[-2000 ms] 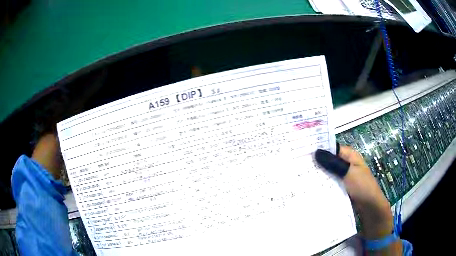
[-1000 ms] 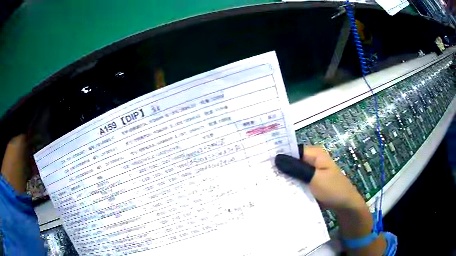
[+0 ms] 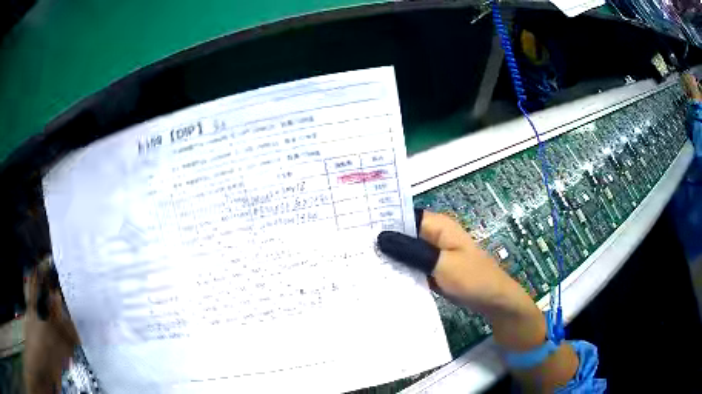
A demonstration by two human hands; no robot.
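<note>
The large white DIP work sheet, with a printed table and a red mark, fills the middle of the view, tilted. My right hand grips its right edge, with a black finger cot on the thumb in front and the other fingers partly hidden behind. A blue anti-static wrist strap is on that wrist. My left hand is blurred and dark at the far left, beside the sheet's left edge. Whether it touches the sheet or holds anything cannot be told.
Green printed circuit boards lie in a row between pale conveyor rails, running to the upper right. A blue coiled cord hangs down to the strap. Another person's hand is at the right edge. A green shelf spans the upper left.
The sheet and my right hand have shifted left in view, and the sheet's upper left part now looks curved. Another person's hand and sleeve have appeared at the right edge.
</note>
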